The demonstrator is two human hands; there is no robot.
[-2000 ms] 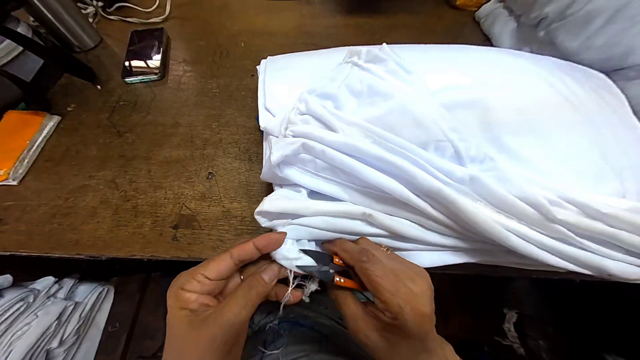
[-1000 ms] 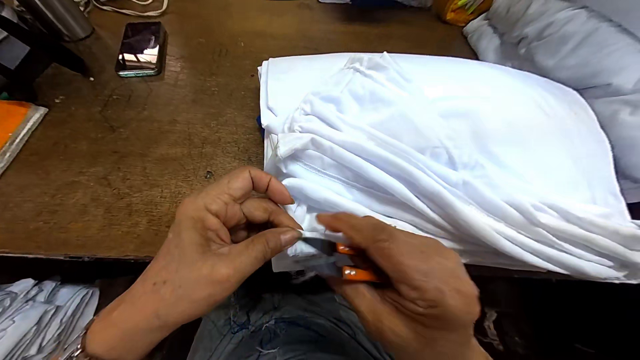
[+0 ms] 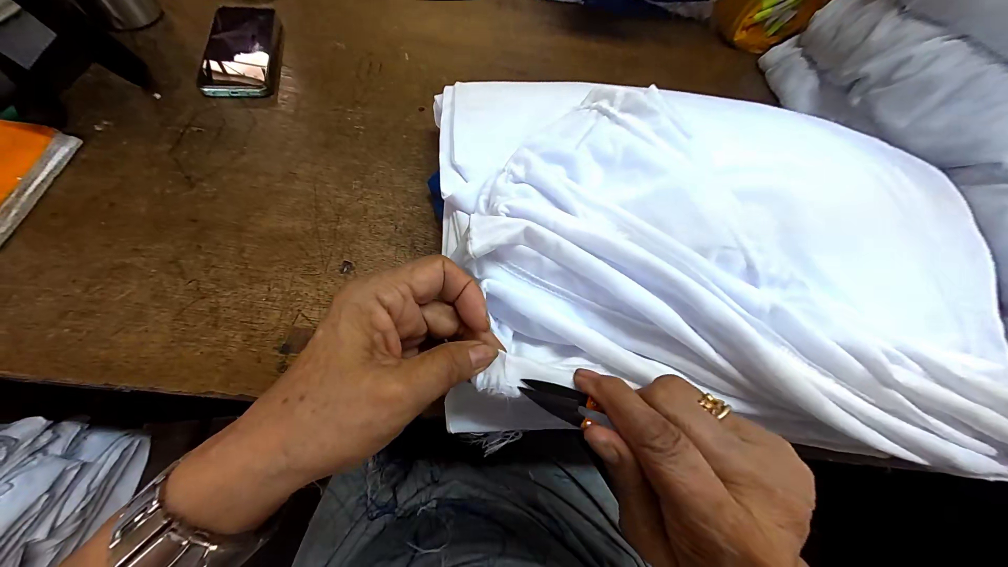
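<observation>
White fabric (image 3: 756,228), gathered into long folds, lies on the wooden table and reaches its near edge. My left hand (image 3: 402,346) pinches a small edge of this cloth between thumb and forefinger. Just right of it, my right hand (image 3: 693,457) holds small thread snips (image 3: 555,400) with dark blades and orange parts. The blades are parted and point left at the fabric's frayed edge. Loose white threads (image 3: 498,441) hang below that edge.
A phone (image 3: 240,51) lies on the wooden table (image 3: 197,260) at the upper left, with an orange item (image 3: 22,157) at the far left. Grey fabric (image 3: 890,87) is heaped at the upper right. Folded pale cloth (image 3: 63,480) sits low at the left.
Both hands have moved up from below the table's edge onto the near corner of the fabric. The snips' blades now stand clear of my left fingers.
</observation>
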